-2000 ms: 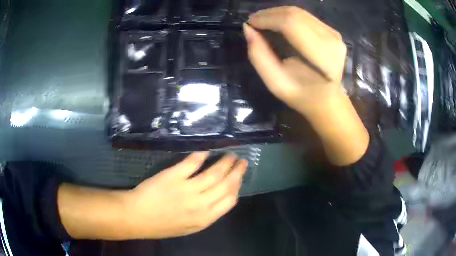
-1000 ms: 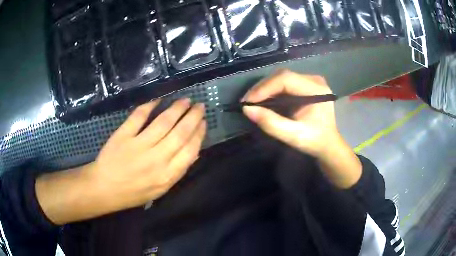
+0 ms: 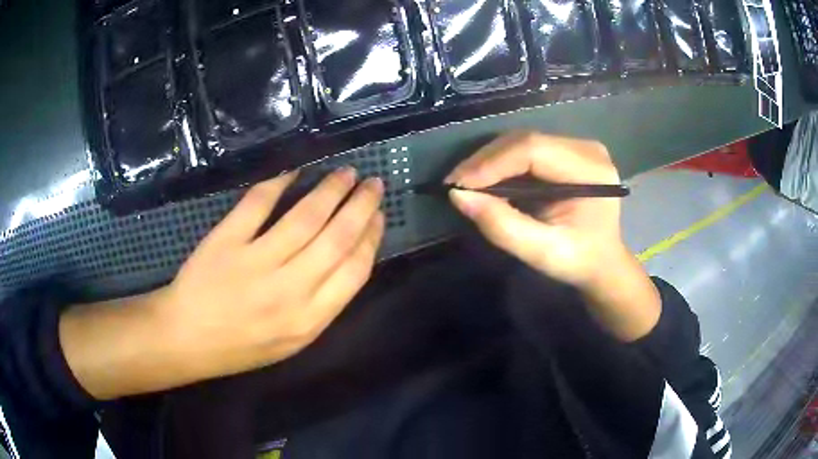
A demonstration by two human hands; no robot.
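The adhesive pad sheet (image 3: 117, 241), with dense rows of dark dots and a few white ones at its right end, lies along the near bench edge. My left hand (image 3: 278, 260) lies flat on it, fingers slightly spread, pressing it down. My right hand (image 3: 547, 215) grips slim dark tweezers (image 3: 574, 190) between thumb and fingers. Their tip points left and is at the sheet's right end, just right of my left fingertips. Whether a pad is on the tip cannot be told. The shiny black blister tray (image 3: 117, 204) with glossy dark panels (image 3: 242, 76) lies beyond the sheet.
White-bordered sheets (image 3: 764, 67) lie on the green bench right of the tray. A red stool (image 3: 722, 161) and the grey floor with a yellow line (image 3: 704, 222) show beyond the bench edge at right. A grey wrapped object stands at the far right edge.
My right hand has come down from over the tray to the sheet since the oldest frame. My left hand has moved from the near edge onto the sheet. The view has also shifted.
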